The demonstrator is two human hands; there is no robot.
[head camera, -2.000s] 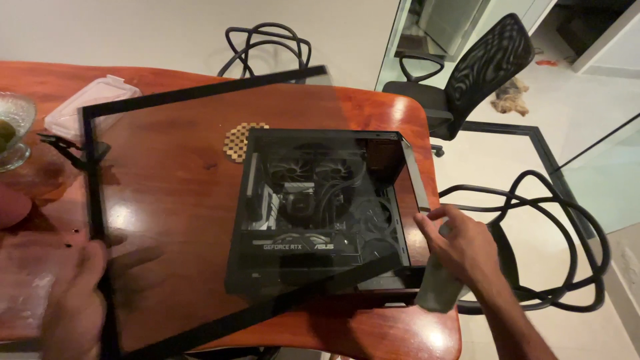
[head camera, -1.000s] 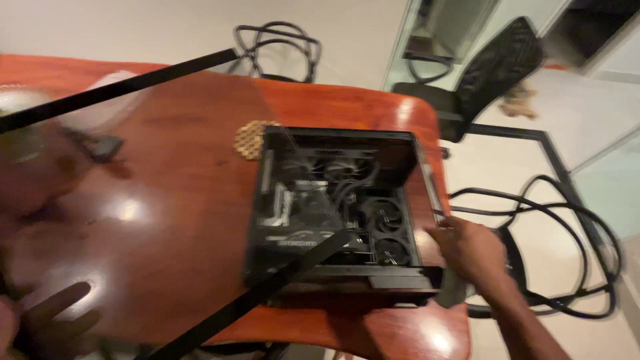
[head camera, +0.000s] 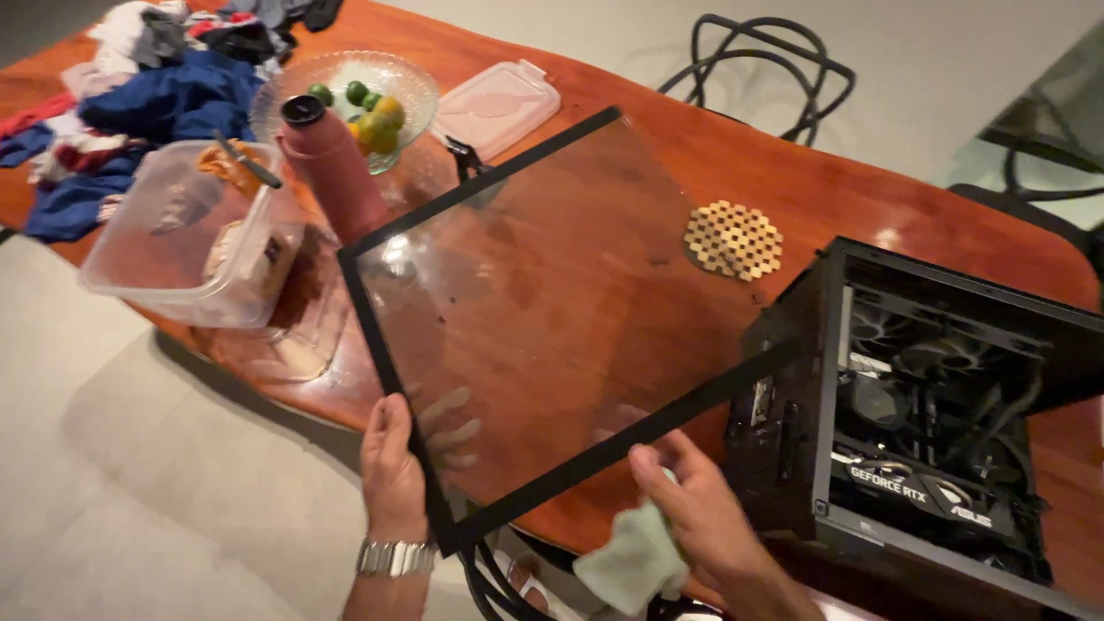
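Note:
A glass side panel with a black border (head camera: 552, 293) is tilted over the wooden table. My left hand (head camera: 397, 466) grips its left edge near the lower corner, the fingers visible through the glass. At its lower black edge, my right hand (head camera: 690, 496) holds a pale green cloth (head camera: 634, 556) against the palm, thumb and fingers close to the border; whether they pinch the panel is unclear. Right of my right hand stands a black computer case (head camera: 819, 345), its side uncovered, showing fans, cables and a graphics card (head camera: 914, 492) marked GeForce RTX and ASUS.
On the wooden table (head camera: 862, 207) lie a woven trivet (head camera: 733, 240), a pink lid (head camera: 500, 108), a glass fruit bowl (head camera: 414, 82), a pink bottle (head camera: 332, 172), a plastic container (head camera: 147, 267) and piled clothes (head camera: 172, 95). A black chair (head camera: 768, 52) stands beyond the far edge.
My right hand has left the computer case's right edge and come to the panel's lower border, cloth still in it. The view has swung left.

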